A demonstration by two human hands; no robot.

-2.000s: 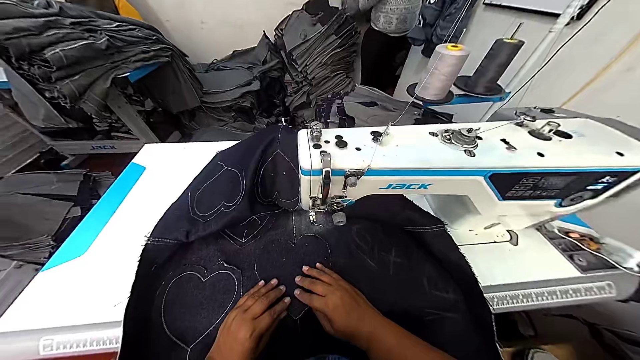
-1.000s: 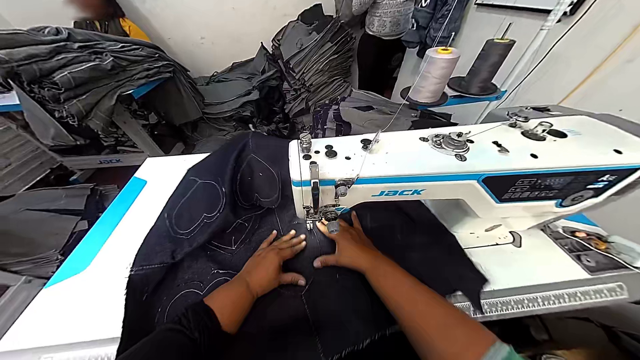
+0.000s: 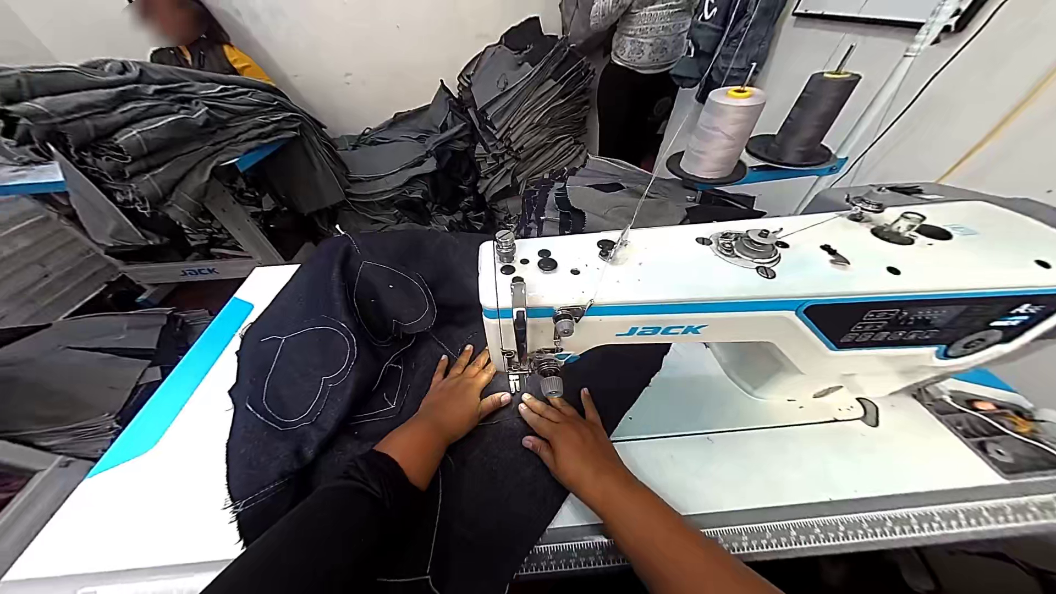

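Observation:
A dark denim piece (image 3: 330, 445) with heart outlines in pale stitching or marking lies over the bed of a white Jack sewing machine (image 3: 742, 264). My left hand (image 3: 454, 396) rests palm down on it, fingers spread, just left of the presser foot (image 3: 515, 382). To the right of the foot, my right hand (image 3: 569, 437) presses flat on the same cloth, fingers apart. Neither hand grips anything. The cloth passes under the needle area; the needle tip cannot be made out. Pale thread runs from a cone (image 3: 724, 132) toward the machine head.
A dark thread cone (image 3: 817, 111) stands on the blue stand. Stacks of grey denim (image 3: 148, 140) fill the left and back. A tray with small items (image 3: 990, 429) sits at the right. A ruler strip (image 3: 792, 528) edges the table. Two people (image 3: 652, 41) are behind.
The denim has been turned and shifted, and its right edge now lies nearer the machine head. Both hands, lower on the cloth two seconds ago, are now beside the presser foot.

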